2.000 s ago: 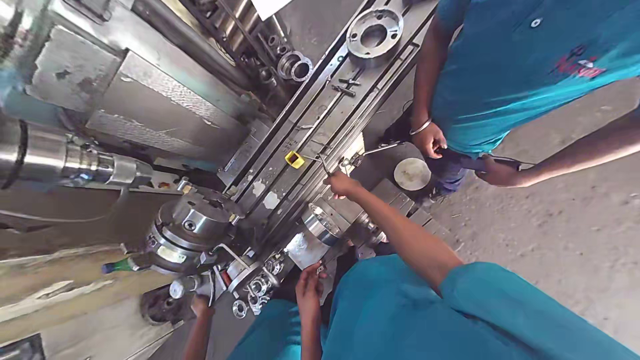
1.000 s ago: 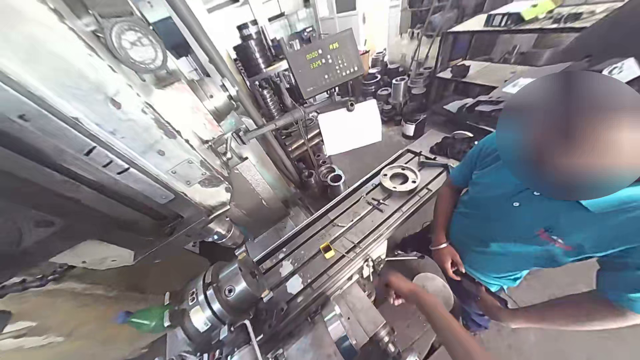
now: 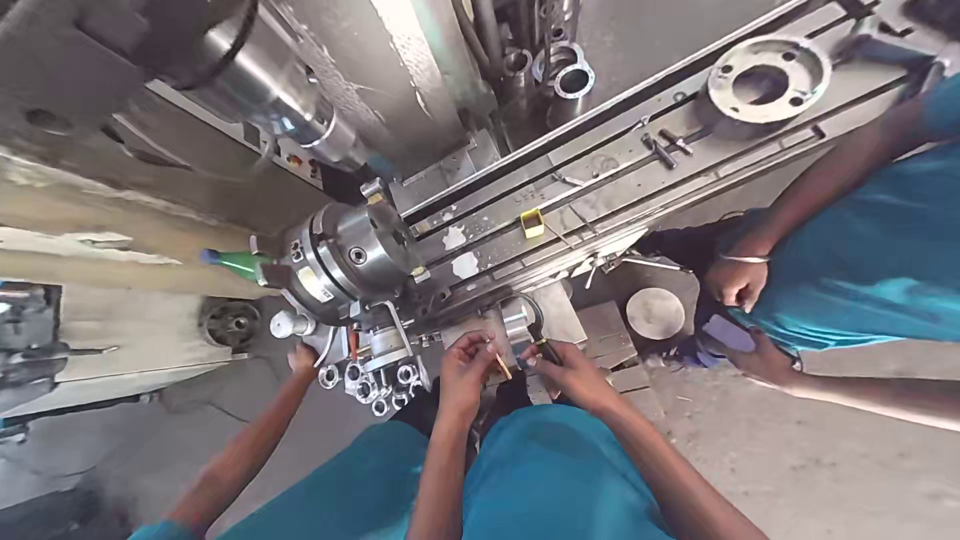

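My left hand (image 3: 466,367) pinches a small, thin tan piece (image 3: 503,367) between its fingertips. Just to the right, my right hand (image 3: 570,371) is closed on the dark handle of a black curved tool (image 3: 535,319), perhaps an outside micrometer. The tool's curved frame lies beside a shiny metal cylinder (image 3: 516,316); whether they touch is unclear. Several metal rings (image 3: 364,388) sit to the left of my hands, below a large steel chuck (image 3: 360,251). A yellow square piece (image 3: 532,223) lies on the slotted machine table (image 3: 615,180).
A co-worker's hand (image 3: 304,358) is near a white-topped object at left. Another co-worker stands right, holding a phone-like object (image 3: 729,334). A flanged metal ring (image 3: 769,79) and small steel parts rest on the machine table. A round disc-topped stool (image 3: 655,313) stands right of my hands.
My right hand has drawn back from the machine table's front edge and now holds the black tool. The co-worker at right now shows a phone-like object in hand. The view has swung up and back down.
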